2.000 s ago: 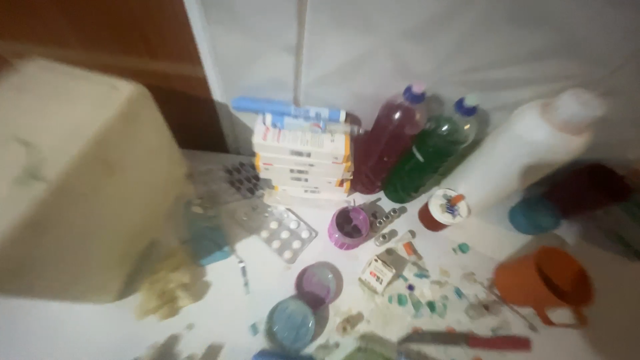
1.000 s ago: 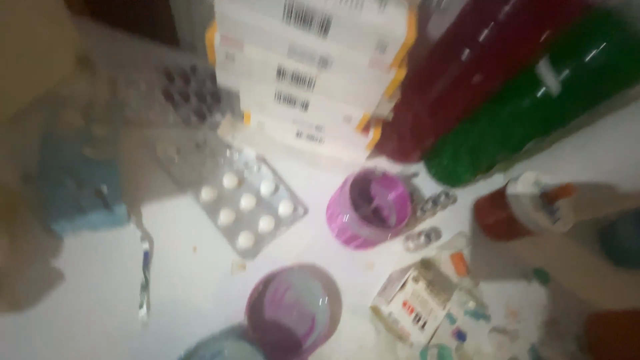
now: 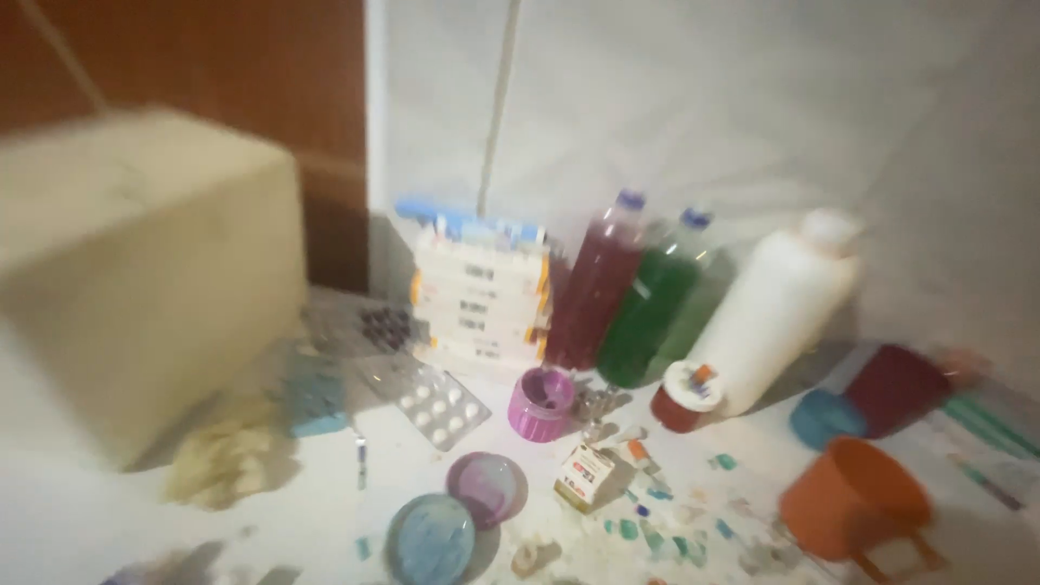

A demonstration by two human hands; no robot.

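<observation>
Neither of my hands shows in the head view. Near the middle of the white tabletop stands a purple ribbed cup (image 3: 541, 406), with a blister pack of white tablets (image 3: 443, 409) to its left. Below them a shallow purple dish (image 3: 487, 490) touches a blue dish (image 3: 431, 539). A small printed carton (image 3: 585, 478) lies to the right of the dishes, beside scattered green and blue fragments (image 3: 650, 536). Behind the cup are stacked white and yellow boxes (image 3: 481, 301), with a blue item (image 3: 439, 213) on top.
A large cream-coloured block (image 3: 154, 284) stands left. Bottles of red liquid (image 3: 597, 292) and green liquid (image 3: 654, 309) lean at the wall beside a white bottle (image 3: 772, 317). A white-topped red container (image 3: 682, 398) and an orange mug (image 3: 853, 500) are at the right. A crumpled yellowish lump (image 3: 227, 455) lies left.
The view came in close on the boxes and tablets one second ago and has since drawn back. Nothing on the table has plainly moved.
</observation>
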